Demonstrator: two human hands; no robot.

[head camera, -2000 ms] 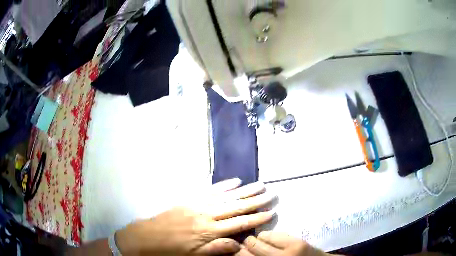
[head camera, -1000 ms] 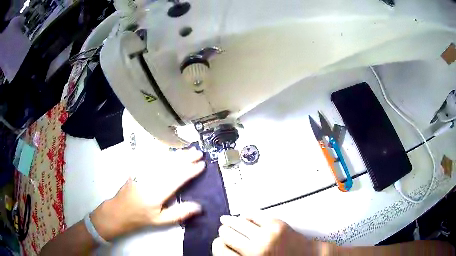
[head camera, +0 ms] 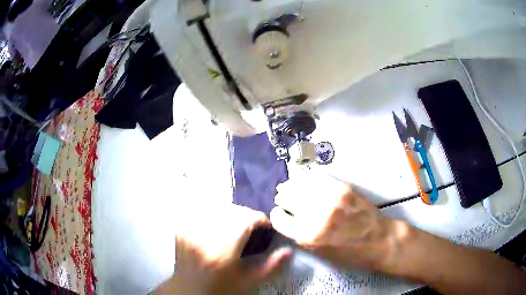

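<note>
A dark navy fabric strip (head camera: 258, 170) lies on the white table with its far end at the presser foot (head camera: 282, 153) of the white sewing machine (head camera: 340, 52). My right hand (head camera: 323, 216) grips the strip's right edge with curled fingers, just in front of the foot. My left hand (head camera: 222, 245) is at the strip's near left side, blurred and overexposed. Darker fabric shows between its thumb and fingers. The near end of the strip is hidden by my hands.
Thread snips (head camera: 420, 164) and a black smartphone (head camera: 459, 143) with a white cable lie to the right. Black pieces (head camera: 156, 103) are piled left of the machine. A red-lettered board (head camera: 72, 190) with a turquoise box (head camera: 47, 152) is at the far left.
My left hand has moved back from beside the foot to the strip's near part. My right hand has moved forward, closer to the foot. The camera view has shifted.
</note>
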